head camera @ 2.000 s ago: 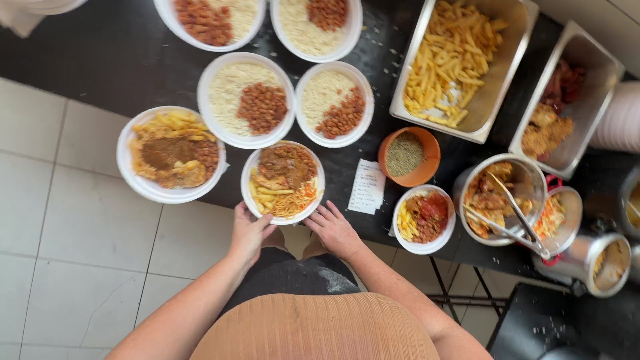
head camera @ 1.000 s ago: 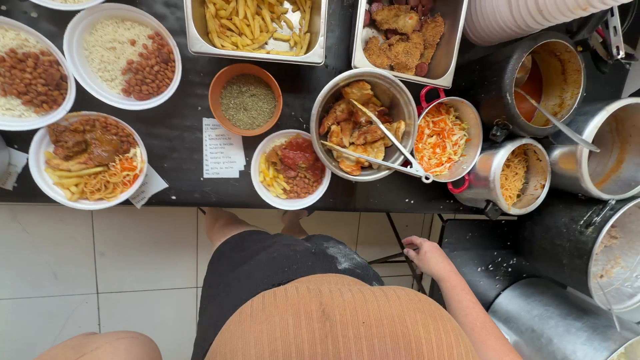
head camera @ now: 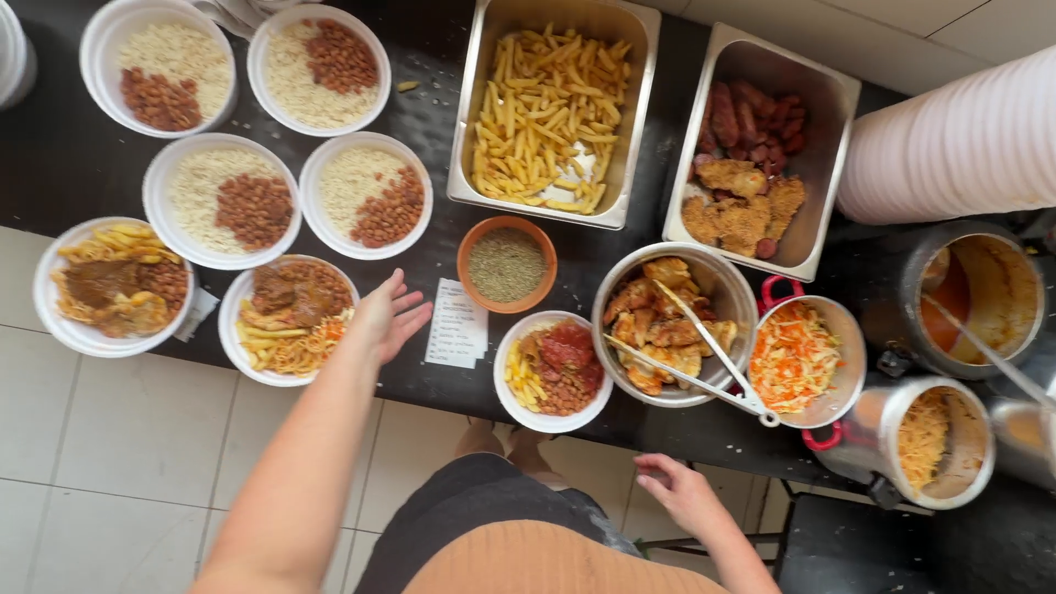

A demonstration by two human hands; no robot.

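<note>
My left hand (head camera: 386, 318) reaches over the black counter with fingers spread and nothing held, just right of a white bowl of meat, fries and noodles (head camera: 285, 322). A printed paper slip (head camera: 456, 323) lies right of its fingertips. My right hand (head camera: 672, 487) hangs in front of the counter edge, fingers loosely curled, with no object visible in it. Nearest above it are a small bowl of fries, beans and red sauce (head camera: 554, 371) and a metal pot of cooked chicken (head camera: 672, 330) with metal tongs (head camera: 709, 371) resting in it. An orange bowl of dried herbs (head camera: 506, 264) sits above the slip.
Several white bowls of rice and beans (head camera: 221, 200) stand at the left. Behind are steel trays of fries (head camera: 549, 115) and of sausage and breaded meat (head camera: 759, 157). Stacked white bowls (head camera: 949, 140), a slaw pot (head camera: 804, 359) and a noodle pot (head camera: 936, 445) stand right.
Two seconds ago both hands were at the bowl of meat and noodles. Now my left hand is extended beside that bowl, and my right hand is away from it, in front of the counter.
</note>
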